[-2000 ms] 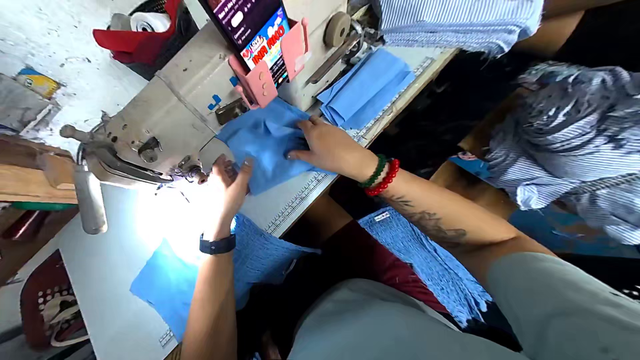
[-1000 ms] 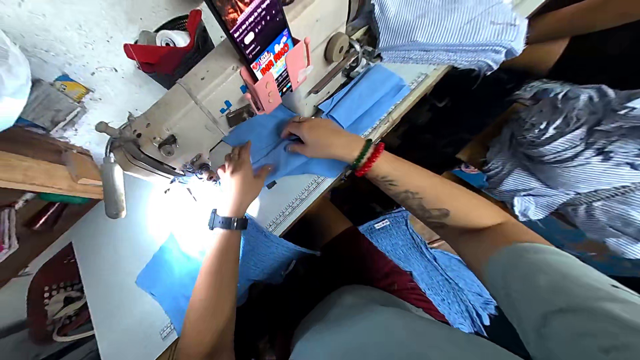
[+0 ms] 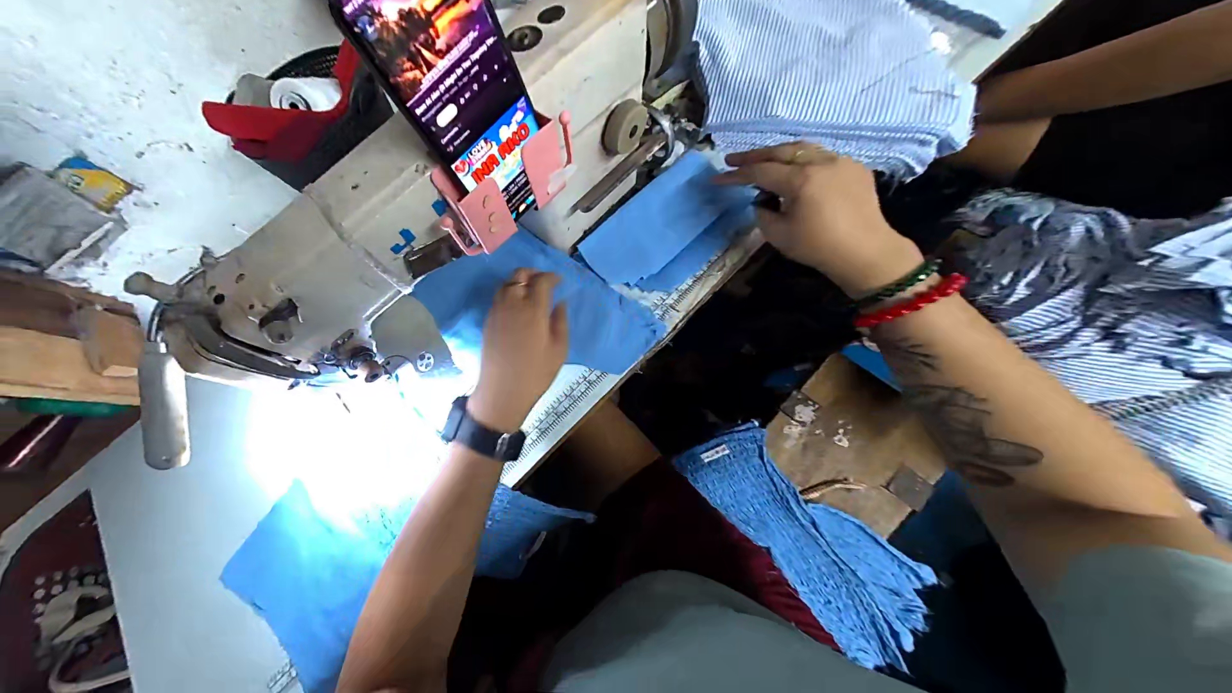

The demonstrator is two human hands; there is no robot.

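Observation:
My left hand [image 3: 525,337] rests on a blue fabric piece [image 3: 606,322] spread under the arm of a sewing machine [image 3: 356,212], to the right of its brightly lit needle area. The fingers are slightly bent, and whether they pinch the cloth is unclear. My right hand [image 3: 808,202] is at the far end of a stack of folded blue fabric [image 3: 645,221], thumb and fingertips at its edge; whether they grip it cannot be told. Another blue fabric piece [image 3: 308,587] lies on the table under my left forearm. Gathered blue fabric [image 3: 799,539] hangs over my lap.
A phone [image 3: 443,87] stands in a pink holder [image 3: 491,214] on the machine. Striped fabric [image 3: 818,77] lies beyond my right hand, near another person's arm [image 3: 1097,77]. More striped fabric [image 3: 1136,385] is heaped at right. A red container [image 3: 289,125] with a thread cone stands behind the machine.
My right hand has left the blue piece under the machine and moved right to the folded blue stack. My left hand remains on the piece, which now lies flatter.

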